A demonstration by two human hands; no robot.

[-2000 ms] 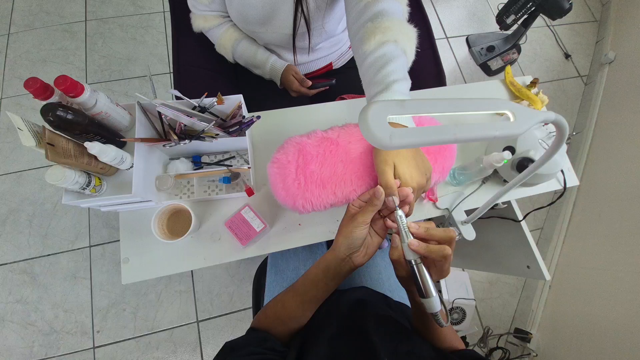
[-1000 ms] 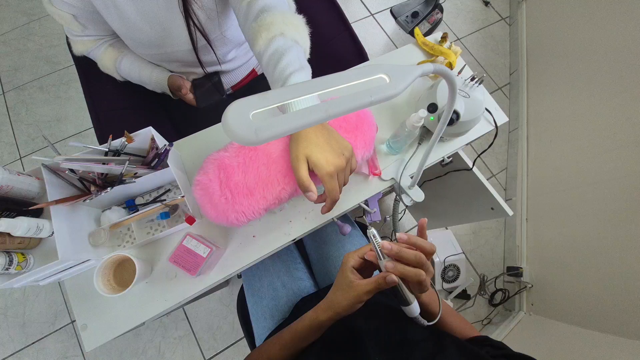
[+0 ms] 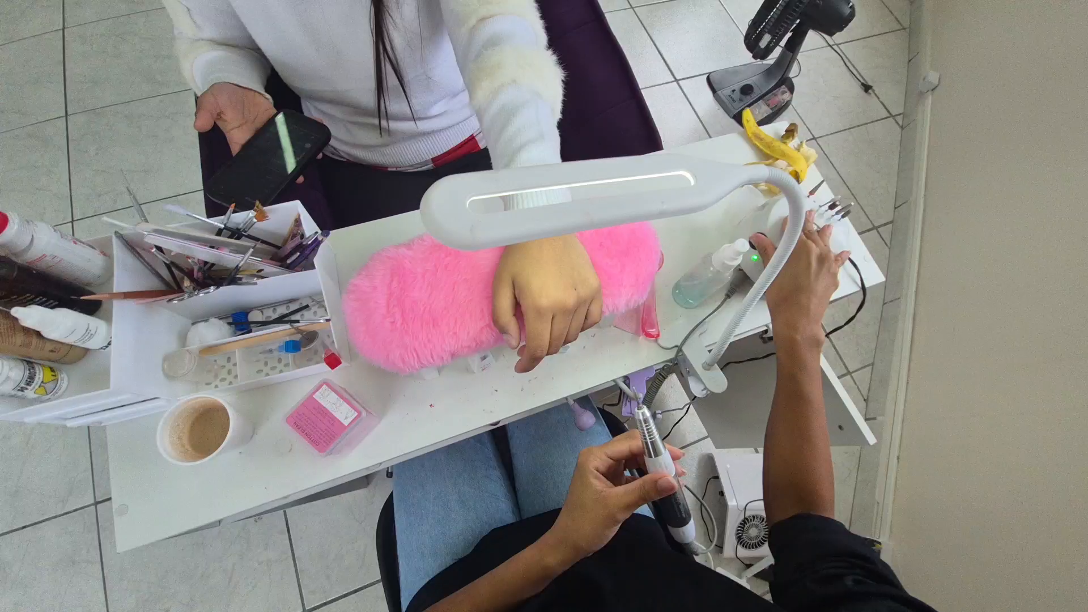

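Note:
My left hand (image 3: 608, 489) holds an electric nail drill handpiece (image 3: 665, 476) upright over my lap, thumb and fingers around its body. Reaching over the right end of the table, my right hand (image 3: 799, 272) touches or hovers at the white drill machine (image 3: 778, 225), beside several metal bits (image 3: 833, 211) standing there; its fingers are spread and I see nothing held. Across the table, another person's hand (image 3: 548, 297) rests palm down on a pink fluffy armrest (image 3: 416, 306), under a white LED lamp (image 3: 586, 191).
Left on the white table (image 3: 280, 476) are a cup of brown drink (image 3: 197, 429), a pink box (image 3: 327, 416) and an organizer (image 3: 140, 340) with brushes and bottles. A spray bottle (image 3: 710, 274) and banana peel (image 3: 778, 146) lie right. The other person holds a phone (image 3: 270, 160).
My right hand has left the handpiece and reached out to the machine at the right. The handpiece stays in my left hand, which earlier held the other person's fingers.

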